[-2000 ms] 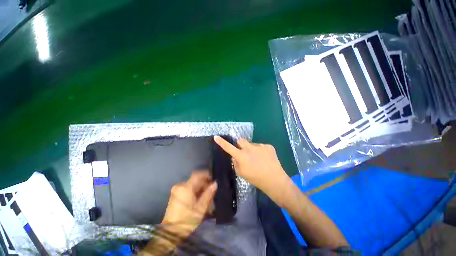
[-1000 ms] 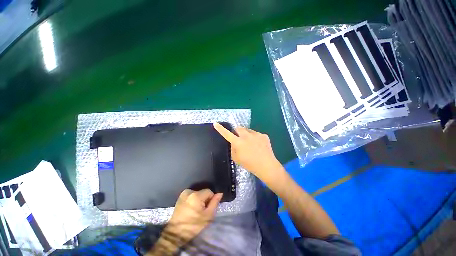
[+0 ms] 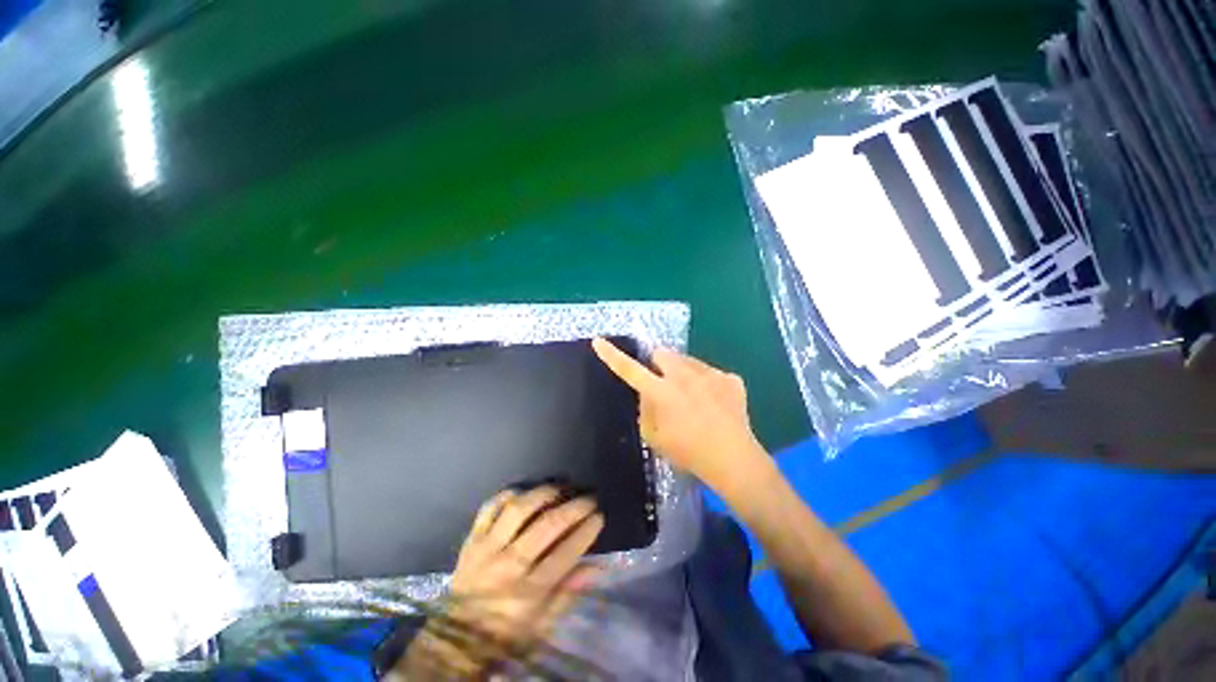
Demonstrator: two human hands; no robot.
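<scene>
A flat black panel (image 3: 454,460) lies in front of me with a white and blue-violet label (image 3: 306,440) at its left end. A dark band runs along its right end. My left hand (image 3: 527,560) rests on the panel's lower edge, right of its middle, fingers slightly spread, with nothing visible in it; its palm side is hidden. My right hand (image 3: 694,413) is at the upper right corner, index finger extended onto the panel's top edge and the other fingers bent, with nothing visible in it.
Silvery bubble wrap (image 3: 254,346) lies under the panel on the green bench (image 3: 507,173). White sheets with black strips (image 3: 860,253) lie on a clear plastic bag (image 3: 811,393) at upper right. Label sheets (image 3: 147,546) lie at lower left. Stacked panels (image 3: 1160,147) lean at far right.
My left hand has moved from the panel's right end down to its lower edge, and its fingers have gone from curled to spread. My right hand has stayed at the upper right corner.
</scene>
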